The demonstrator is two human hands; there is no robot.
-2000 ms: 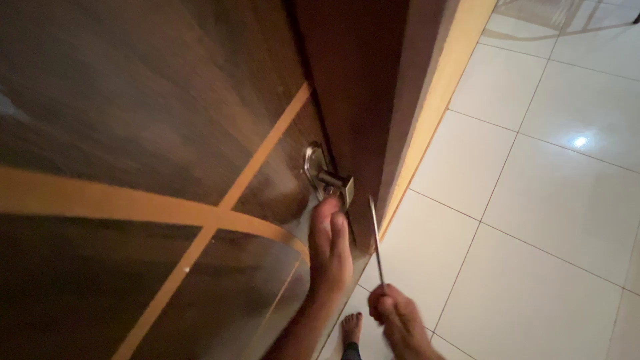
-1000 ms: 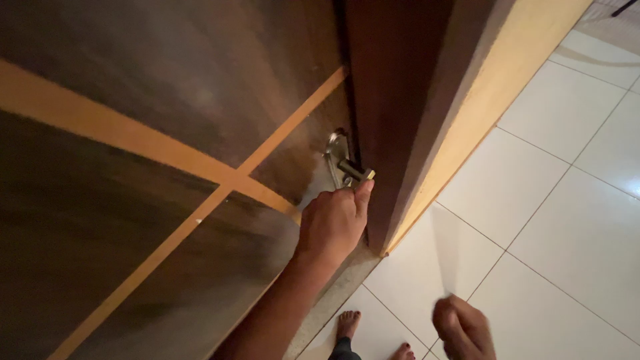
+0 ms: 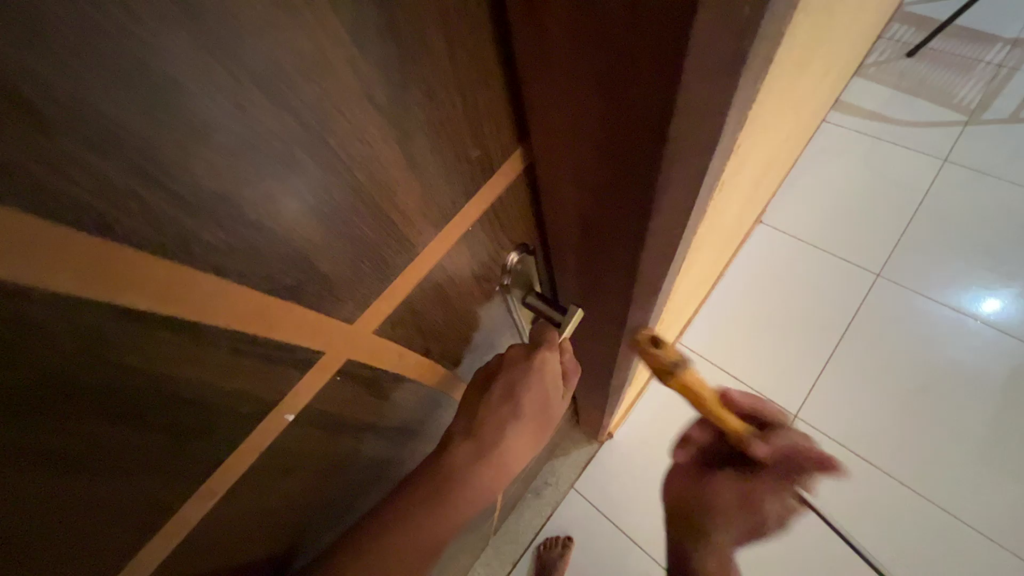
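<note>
A metal lever handle [image 3: 552,308] stands out from its backplate [image 3: 520,280] on a dark wooden door [image 3: 304,160] with lighter inlaid strips. My left hand [image 3: 516,400] is closed around the lever, near its outer end. To the right, in front of the door frame's foot, my right hand [image 3: 740,480] grips a tool by its yellow-orange handle [image 3: 688,384]. The butt of that handle points up and left toward the door handle, and a thin metal shaft [image 3: 840,532] runs out below the hand to the lower right. Its tip is out of view.
A dark door frame [image 3: 600,160] and a pale yellowish wall edge [image 3: 748,160] run beside the door. White floor tiles [image 3: 920,360] lie to the right, with a thin dark leg [image 3: 944,28] at the top. A bare foot [image 3: 554,554] is at the bottom by the sill.
The tool in my right hand has turned: its shaft pointed up two seconds ago, and now the handle's butt does. My left hand stays at the lever.
</note>
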